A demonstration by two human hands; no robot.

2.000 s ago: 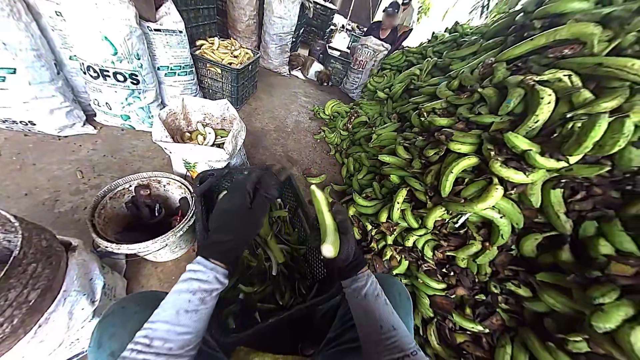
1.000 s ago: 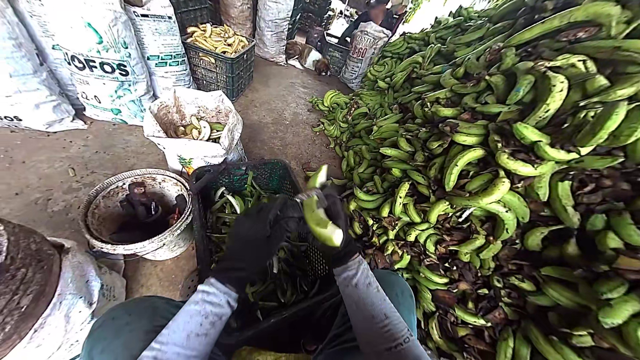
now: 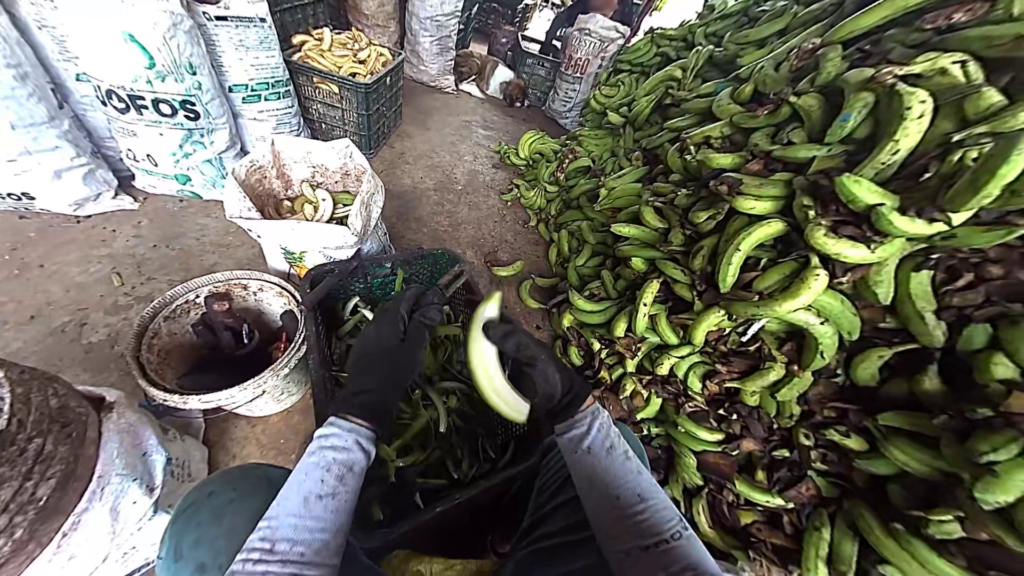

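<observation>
In my right hand (image 3: 544,372), in a black glove, is a partly peeled plantain (image 3: 490,360), pale along its near side with green at the upper tip. My left hand (image 3: 392,348), also black-gloved, is beside it to the left, fingers curled near the thumb; whether it holds a small tool or a strip of peel cannot be told. Both hands are over a dark plastic crate (image 3: 316,352) on the floor between my knees. Green strips of peel (image 3: 432,408) fill much of that crate.
A big heap of green plantains (image 3: 744,248) rises at right. Left stand a dirty bucket (image 3: 228,392) with dark items and an open white sack (image 3: 308,240) holding peeled plantains. Behind are a crate of peeled plantains (image 3: 348,104), full sacks (image 3: 160,104), a lying dog (image 3: 492,76) and part of a person.
My left hand, close to the plantain one second ago, has moved away to the left. The plantain in my right hand shows more pale flesh than two seconds ago.
</observation>
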